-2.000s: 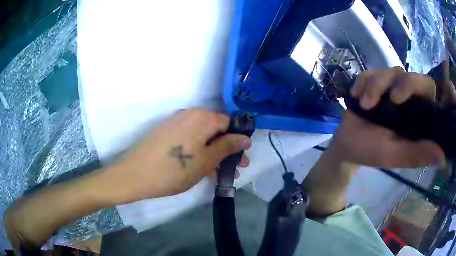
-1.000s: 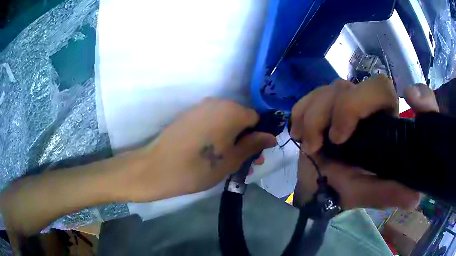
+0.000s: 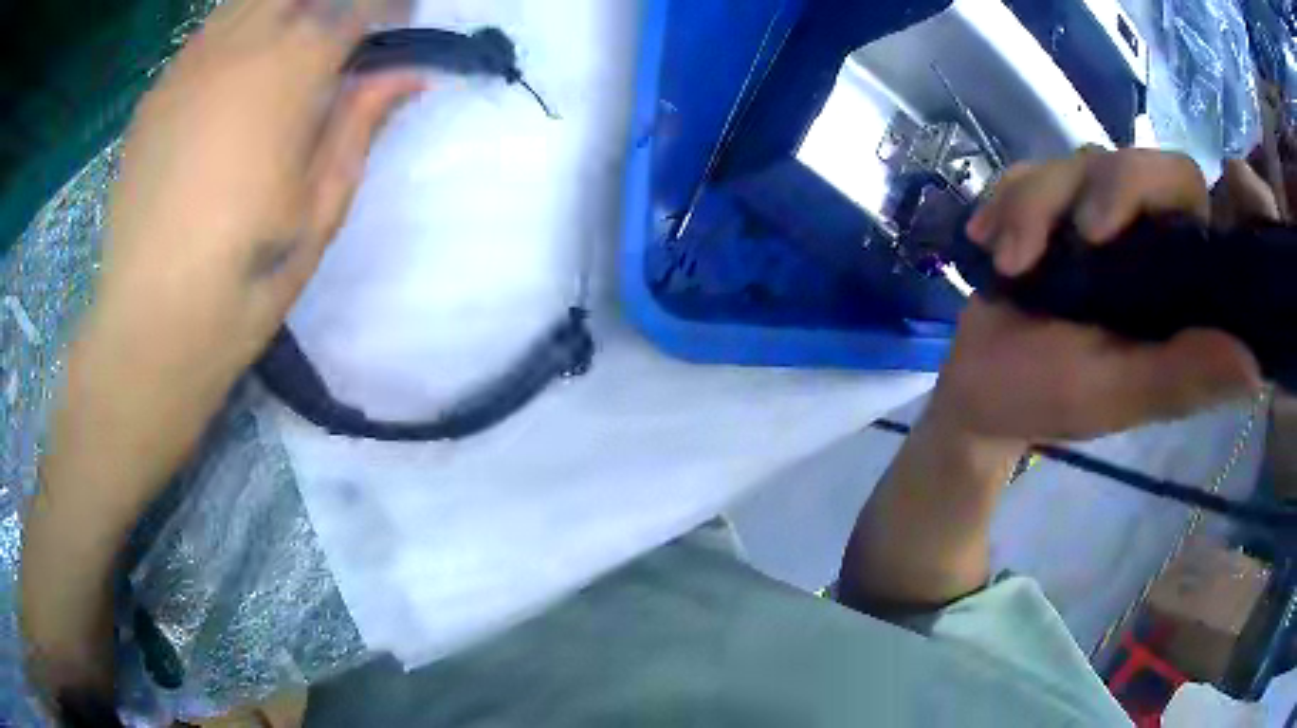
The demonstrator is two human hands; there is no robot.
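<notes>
The black curved headband (image 3: 413, 427) lies over the white foam sheet (image 3: 470, 213), its two ends pointing right, with a thin wire at each end. My left hand (image 3: 270, 157) is at the upper left over the headband's curve. Its fingers are near the upper arm of the band, and its grip is partly hidden. My right hand (image 3: 1095, 299) is closed around the black electric screwdriver (image 3: 1138, 277) at the right. The screwdriver's nose is at the metal screw feeder (image 3: 939, 171); the bit is too blurred to make out.
The blue parts bin (image 3: 782, 341) stands right of the foam sheet, with small dark specks in its near left corner. Clear plastic film (image 3: 256, 569) covers the left side. A black cord (image 3: 1138, 477) runs at the right, above a cardboard box (image 3: 1209, 605).
My left hand has moved up and left with the headband, away from the screwdriver. My right hand has drawn the screwdriver back from the headband end to the screw feeder.
</notes>
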